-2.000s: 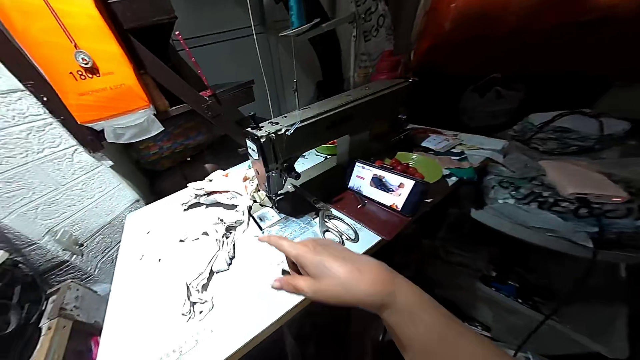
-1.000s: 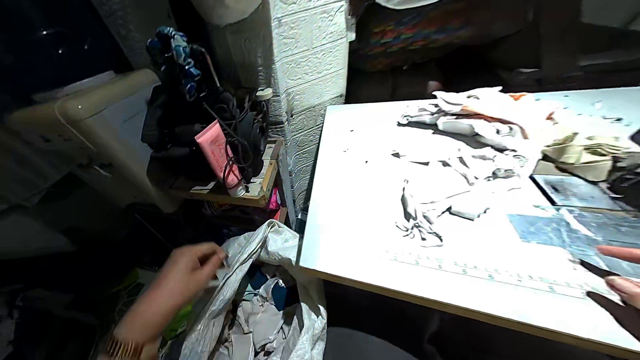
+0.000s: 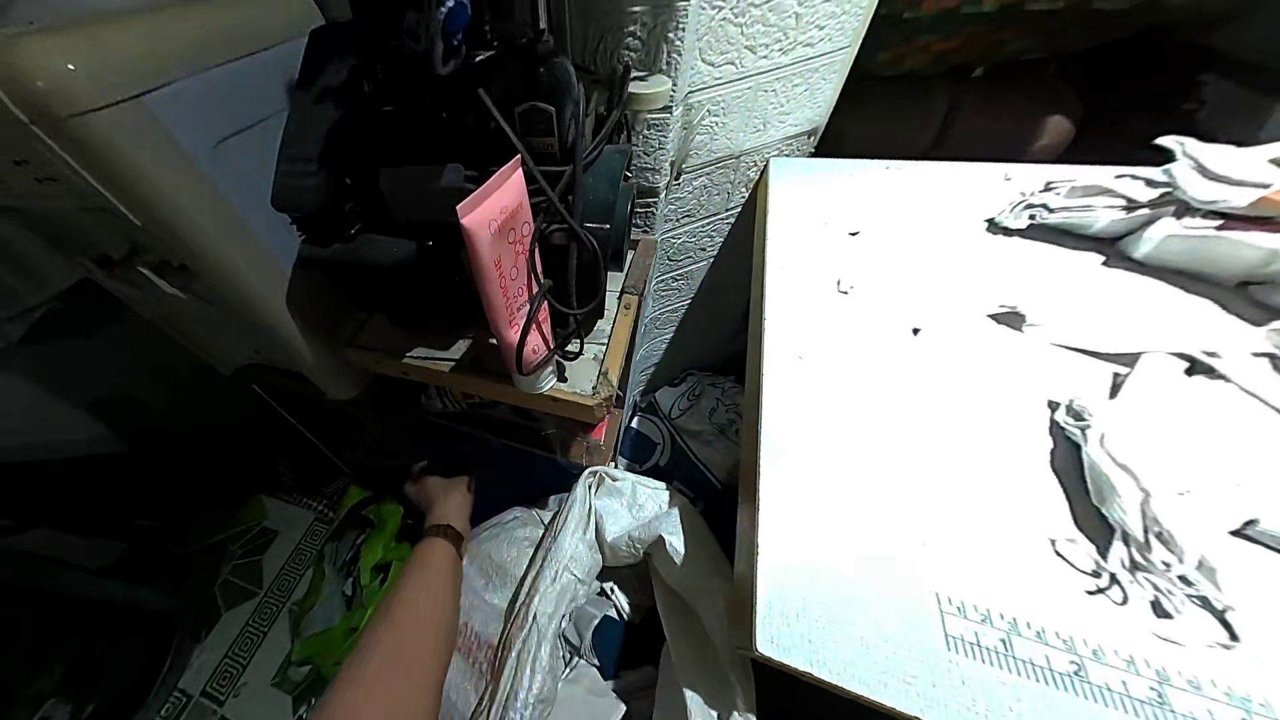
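Observation:
My left hand (image 3: 441,497), with a brown band at the wrist, reaches down into the dark beneath a small wooden shelf. Its fingers are partly lost in shadow, so whether they hold anything does not show. Just right of the forearm stands a white woven sack (image 3: 570,545), its mouth open on fabric scraps (image 3: 600,635). Bright green plastic (image 3: 345,630) lies on the floor left of the forearm. My right hand is out of the picture. Gray and white cloth scraps (image 3: 1130,500) lie on the white tabletop (image 3: 850,450) at the right.
A pink squeeze tube (image 3: 505,270) and looped black cable (image 3: 575,250) stand on the small wooden shelf (image 3: 530,395). Printed cloth (image 3: 690,420) is wedged between shelf and table. A white textured wall (image 3: 750,90) rises behind. Ruler markings (image 3: 1060,660) run along the table's near edge.
The view has swung far left and down, away from the sewing machine. My left hand, over the floor beside the sack one second ago, is now under the shelf. My right hand has left the view.

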